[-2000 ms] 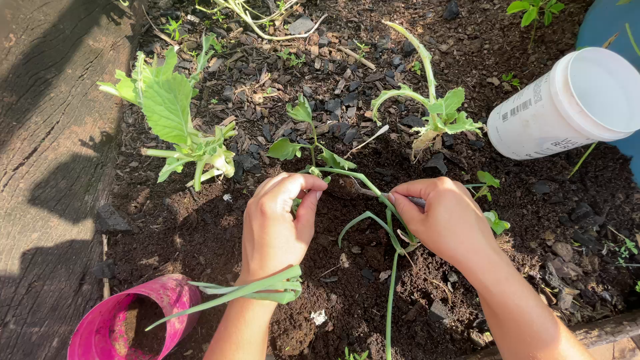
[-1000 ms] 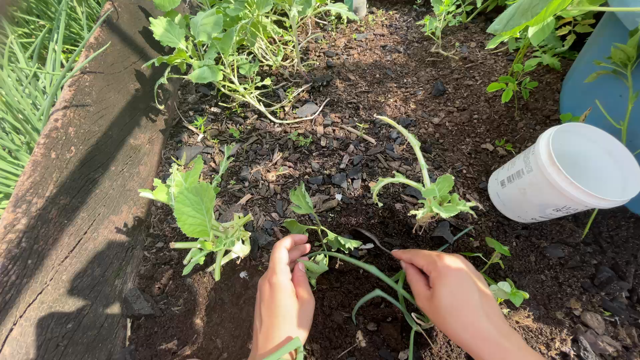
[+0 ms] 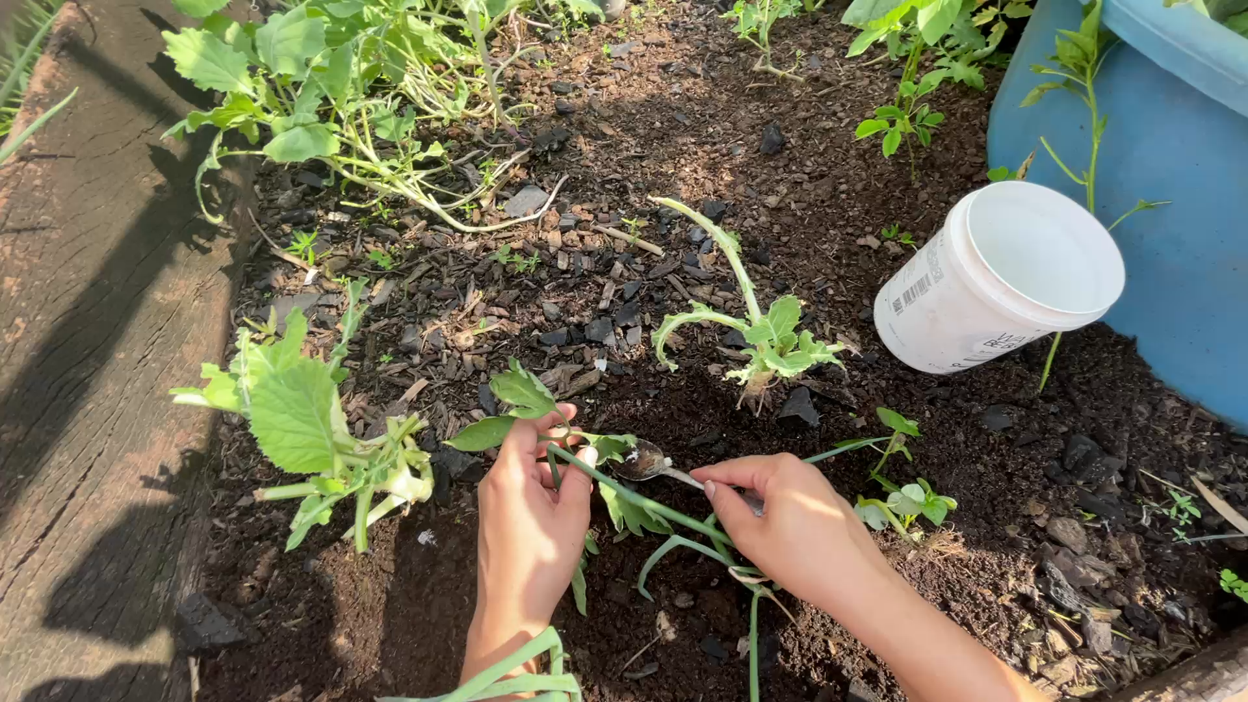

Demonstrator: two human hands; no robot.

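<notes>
Between the fingertips of my left hand (image 3: 534, 497) is the stem of a small leafy seedling (image 3: 524, 392), whose leaves spread above and beside the fingers. My right hand (image 3: 780, 517) grips the handle of a metal spoon (image 3: 642, 460); its bowl, with soil on it, lies just right of the left fingertips among the seedling's leaves. A long green onion-like leaf (image 3: 639, 502) runs from the left fingers down past the right hand. More such leaves (image 3: 526, 668) cross my left wrist. The seedling's base is hidden.
Uprooted-looking leafy plants lie on the soil at left (image 3: 302, 419) and upper centre (image 3: 775, 346). A white plastic tub (image 3: 926, 302) leans at right by a blue container (image 3: 1141, 185). A wooden beam (image 3: 107, 322) edges the bed at left; bushy greens (image 3: 322, 88) stand behind.
The left fingers have closed round the seedling's stem, where one second ago they were beside it. The spoon's bowl has come nearer to the left fingertips.
</notes>
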